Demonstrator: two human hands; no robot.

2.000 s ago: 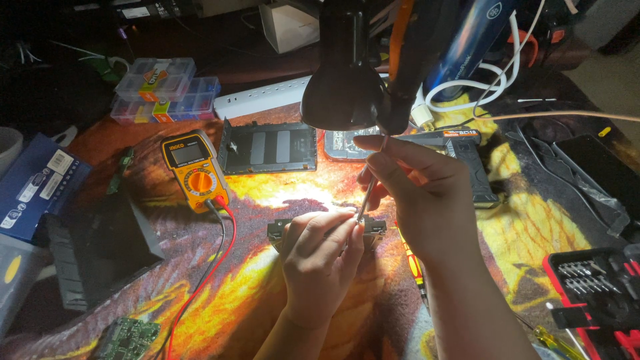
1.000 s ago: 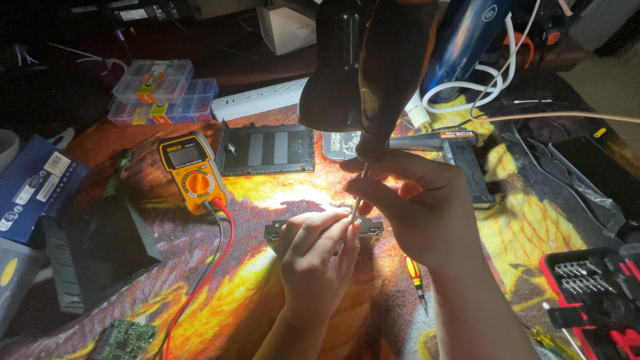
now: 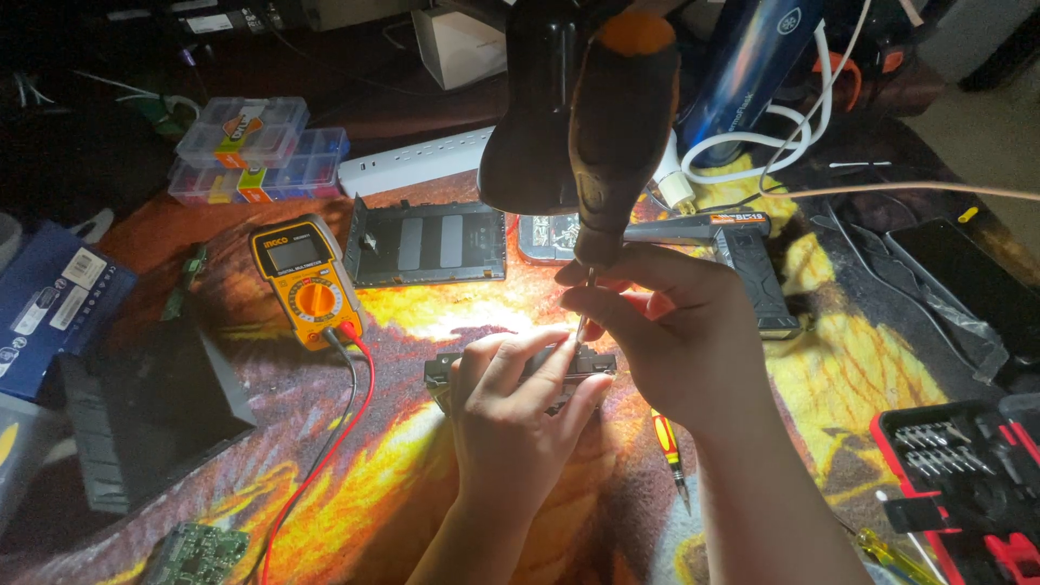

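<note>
My left hand (image 3: 516, 398) holds a dark electronic part with a metal frame (image 3: 443, 370) on the patterned cloth, its fingers spread over the top. My right hand (image 3: 674, 317) grips the metal shaft of a large screwdriver (image 3: 621, 122) with a black and orange handle, which stands nearly upright. The shaft reaches down to the part beside my left fingertips; its tip is hidden there. The dark head of a desk lamp (image 3: 532, 122) stands just left of the handle. A yellow and red precision screwdriver (image 3: 668, 443) lies to the right of the part.
An orange digital multimeter (image 3: 309, 280) with red and black leads and a black plastic cover (image 3: 431, 244) lie behind. A black panel (image 3: 154, 406) and a green circuit board (image 3: 199, 556) are at left. A red and black bit case (image 3: 934, 463) sits at right, a power strip (image 3: 418, 158) at the back.
The screwdriver's handle has tilted from leaning away to the right to nearly upright, and my right hand has moved with it. My left hand stays on the part.
</note>
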